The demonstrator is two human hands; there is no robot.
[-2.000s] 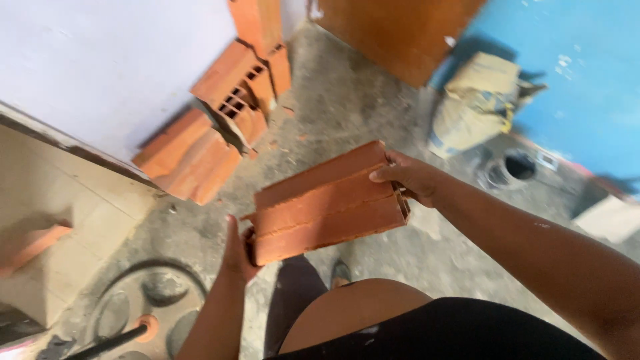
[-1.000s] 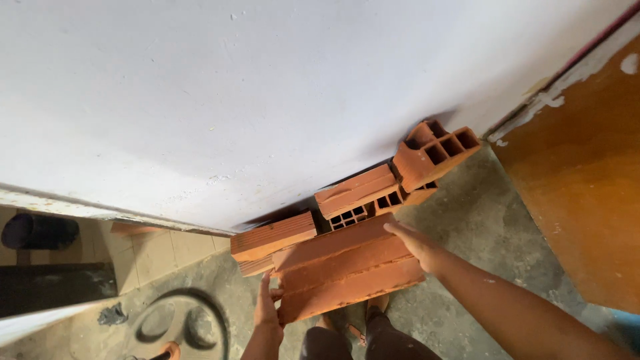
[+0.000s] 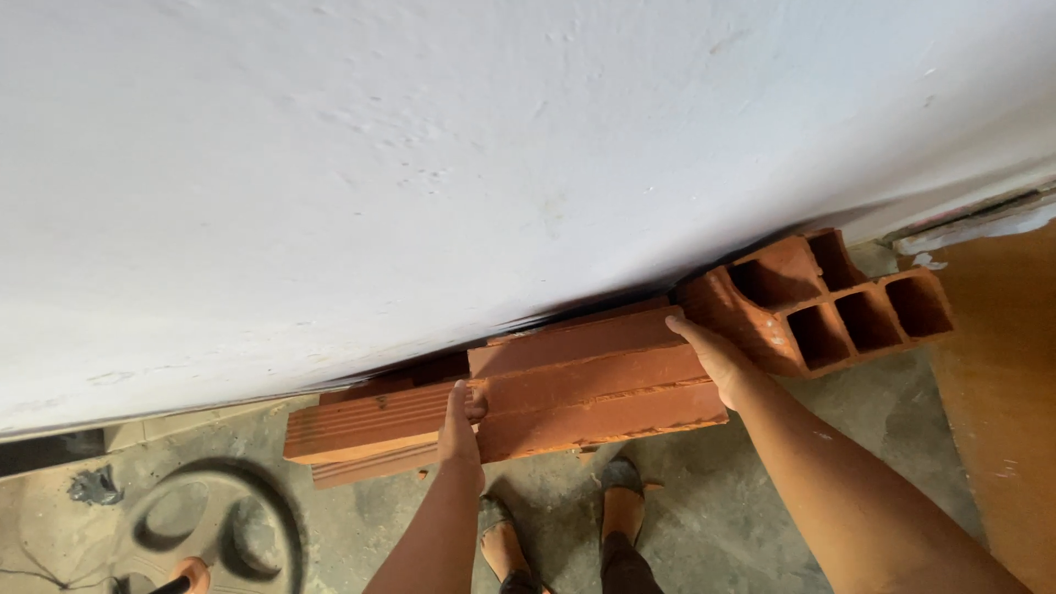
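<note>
A long reddish clay block (image 3: 594, 388) lies against the foot of the white wall, level with the other stacked blocks or on top of them. My left hand (image 3: 464, 425) grips its left end, thumb along the edge. At its right end, my right hand (image 3: 714, 359) is shut on it, thumb on the upper corner. Left of my left hand lies a ridged clay block (image 3: 371, 425) over another. A hollow clay block (image 3: 825, 305) with a broken top edge shows its open cells right of my right hand.
The white wall (image 3: 495, 165) rises behind the blocks. A grey round base (image 3: 206, 528) with a pole stands on the concrete floor at lower left, near a crumpled dark scrap (image 3: 95, 485). My feet are below the held block. A brown wooden panel (image 3: 1006, 396) stands at right.
The block, held in front of my body two seconds ago, is now at the block stack by the wall, covering blocks seen earlier. The view has turned toward the wall.
</note>
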